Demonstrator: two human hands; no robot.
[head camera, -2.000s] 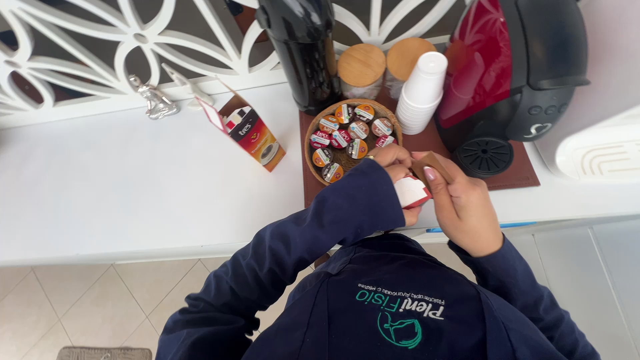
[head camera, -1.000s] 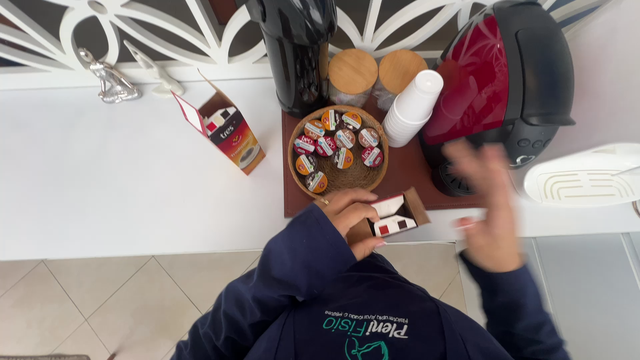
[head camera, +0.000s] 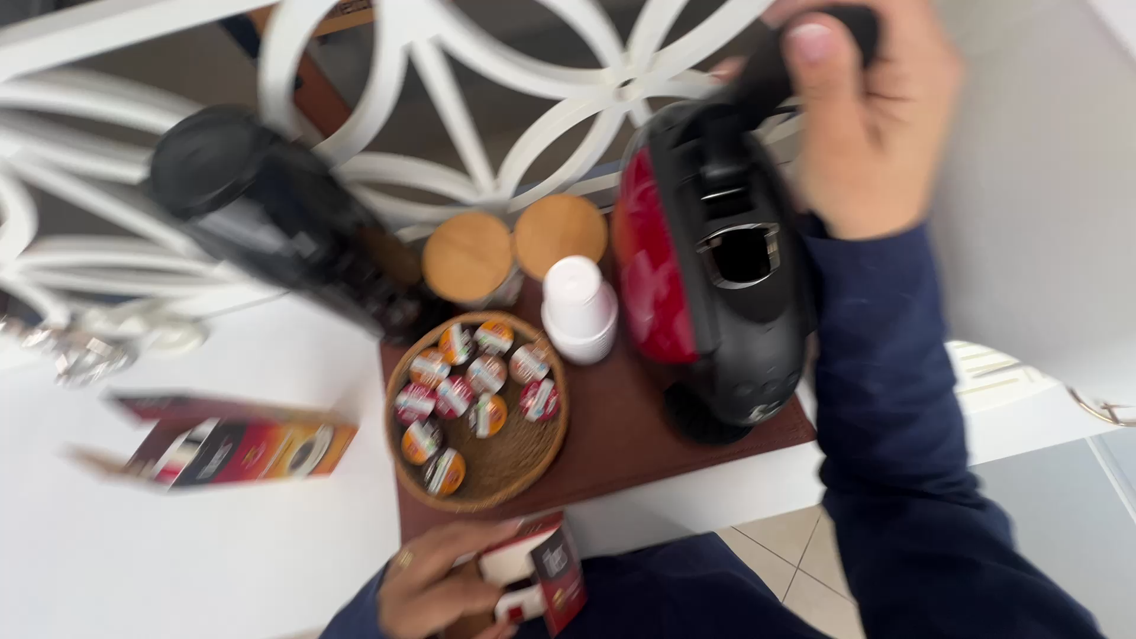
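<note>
My left hand (head camera: 444, 577) holds a small opened red cardboard box (head camera: 559, 577) just in front of the counter's edge. Up at the right, my right hand (head camera: 879, 115) grips the raised black lever (head camera: 772, 67) of a red and black capsule coffee machine (head camera: 657, 257), whose top slot is exposed. A round woven basket (head camera: 497, 475) with several coffee capsules (head camera: 486, 374) lies between my left hand and the wooden-lidded jars. Beside the basket stands an upside-down stack of white cups (head camera: 581, 311).
Two jars with wooden lids (head camera: 468, 257) and a tall black thermos (head camera: 293, 222) stand behind the basket. Left, an opened coffee box (head camera: 257, 448) rests on the white counter (head camera: 177, 550), near a silver figurine (head camera: 89, 351). A white lattice (head camera: 497, 160) borders the back.
My right hand has moved from near the small box up to the coffee machine, and its lever now stands raised. My left hand still holds the small box. The view has shifted markedly.
</note>
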